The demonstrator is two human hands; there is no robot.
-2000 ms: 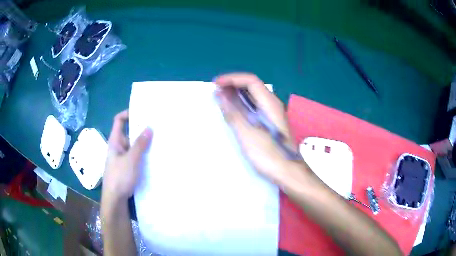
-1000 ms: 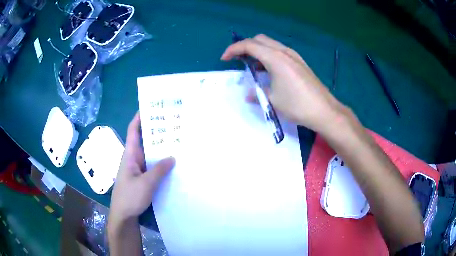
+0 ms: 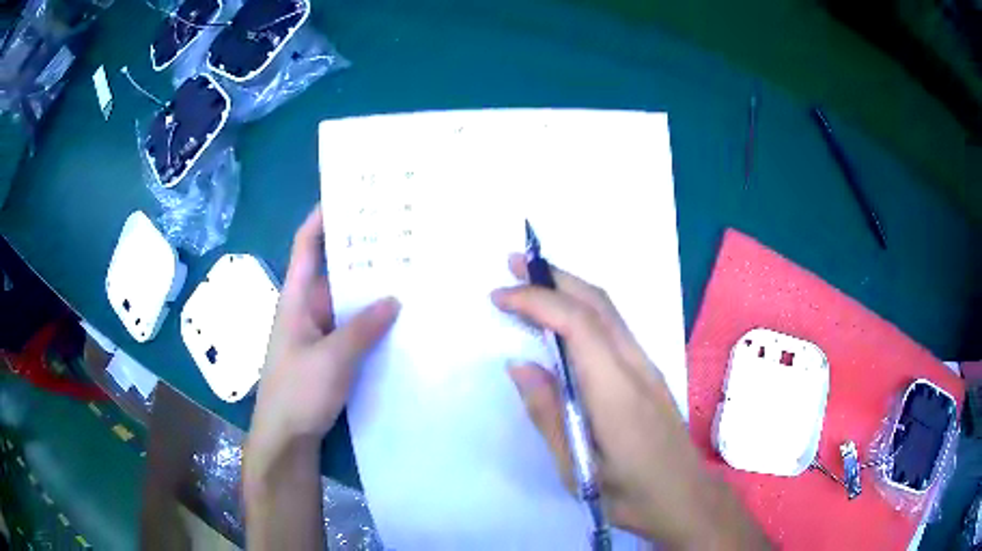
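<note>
The white record sheet (image 3: 463, 409) lies in front of me, with several handwritten rows at its upper left. My left hand (image 3: 312, 366) grips the sheet's left edge, thumb on top and fingers behind. My right hand (image 3: 603, 377) holds a gel pen (image 3: 571, 398) over the right half of the sheet. The pen's dark tip points up and away from me. I cannot tell whether the tip touches the paper.
A rear housing (image 3: 773, 404), a small circuit board (image 3: 851, 468) and a front panel assembly (image 3: 923, 436) lie on the red-pink foam mat (image 3: 754, 285). White housings (image 3: 232, 328) and bagged panels (image 3: 188, 129) are at left. Black tweezers (image 3: 851, 178) lie beyond the mat.
My right hand has moved from the sheet's top edge down over its right half, and the pen now points away from me. The view has shifted, showing more of the mat.
</note>
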